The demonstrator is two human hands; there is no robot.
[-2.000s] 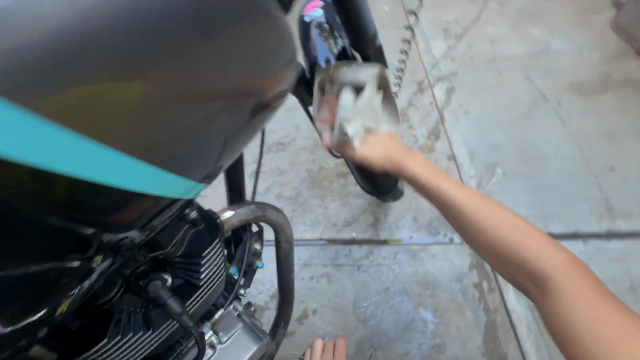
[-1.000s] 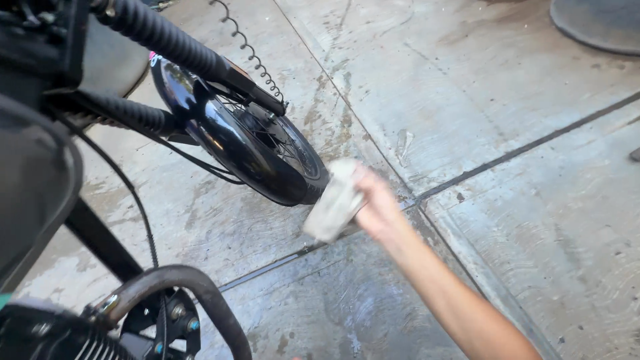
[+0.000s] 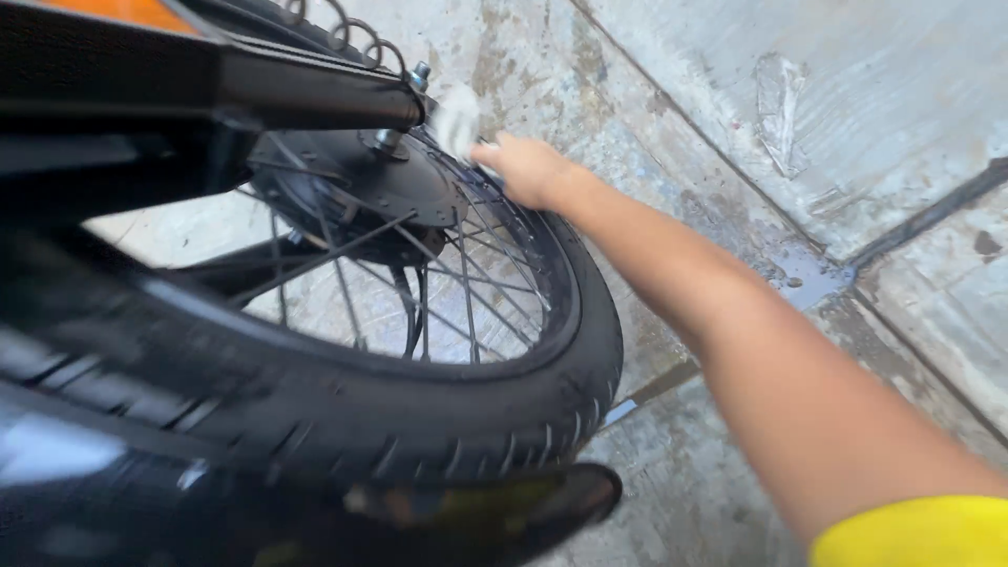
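Observation:
My right hand (image 3: pixel 529 169) grips a white cloth (image 3: pixel 457 122), somewhat blurred, at the far side of a motorcycle's spoked wheel. The hand is over the black tire (image 3: pixel 598 315) and rim, close to the lower end of the black fork leg (image 3: pixel 331 98). The dark wheel hub (image 3: pixel 370 189), its spokes and the axle bolt (image 3: pixel 389 140) lie to the left of the hand. A glossy black fender (image 3: pixel 472 512) runs along the near side of the tire. My left hand is not in view.
A coiled metal wire or cable (image 3: pixel 358 35) stands above the fork leg. Stained concrete floor (image 3: pixel 709 102) with dark joints spreads to the right, with a small wet patch (image 3: pixel 807 272) at a joint. A flat, clear plastic-like scrap (image 3: pixel 776 114) lies at the upper right.
The view has moved much closer to the wheel. My right hand and the cloth have gone from the fender's end to the wheel's far side, near the fork end.

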